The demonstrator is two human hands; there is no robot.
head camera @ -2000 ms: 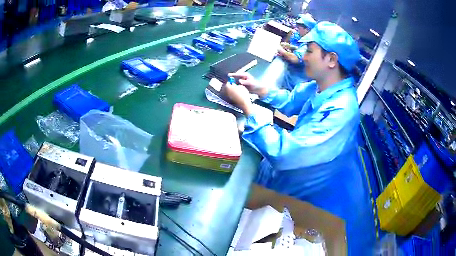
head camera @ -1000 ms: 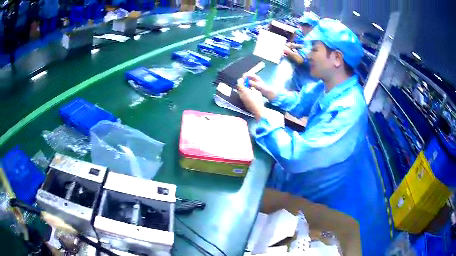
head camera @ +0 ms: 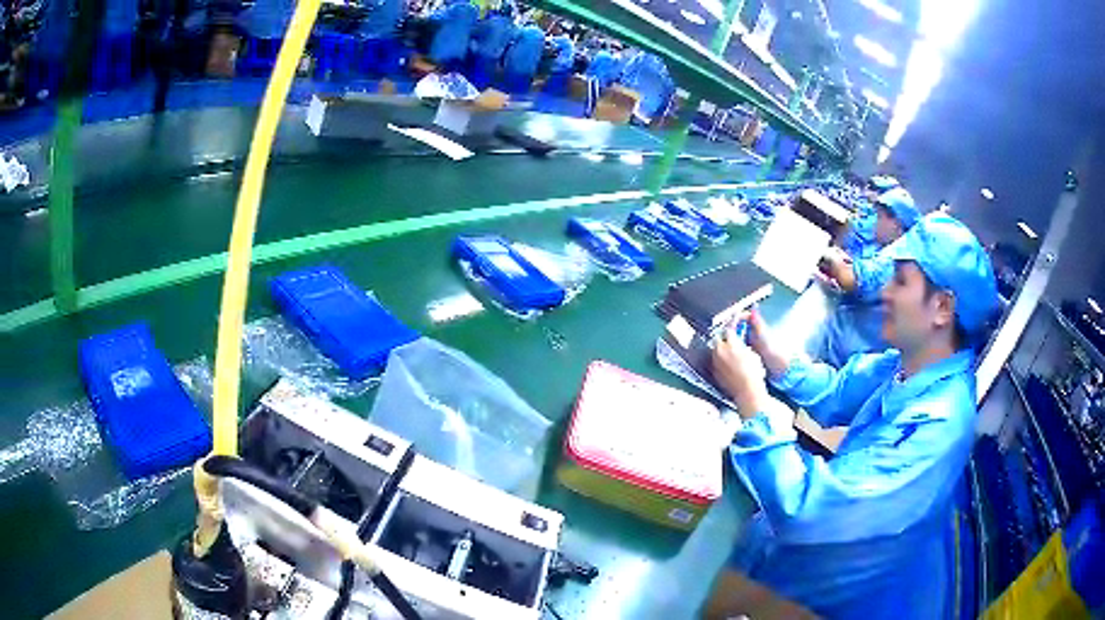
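Observation:
No hand of mine is in the picture. Nearest in front of me, the black top of the electric screwdriver (head camera: pixel 209 584) shows at the bottom edge, cut off by it. It hangs upright on a yellow strap (head camera: pixel 246 230), with a looped cable at its top. Two white-grey screw feeders (head camera: pixel 467 528) with dark open tops stand side by side just right of it. A corner of the cardboard mat (head camera: pixel 121 596) shows at bottom left. Blue units (head camera: pixel 143 400) lie in a row on clear bags beyond the feeders.
A tin box with a red-pink lid (head camera: pixel 648 434) stands right of the feeders. A clear bag (head camera: pixel 454 412) lies behind them. A coworker in a blue smock (head camera: pixel 860 484) sits at the right, hands raised over dark stacked items (head camera: pixel 715 297). A green rail (head camera: pixel 400 236) runs along the bench.
The view has swung left and up. The feeders, tin and coworker now appear further right. The yellow strap and screwdriver top have come into view, and the scrap carton is mostly out of it.

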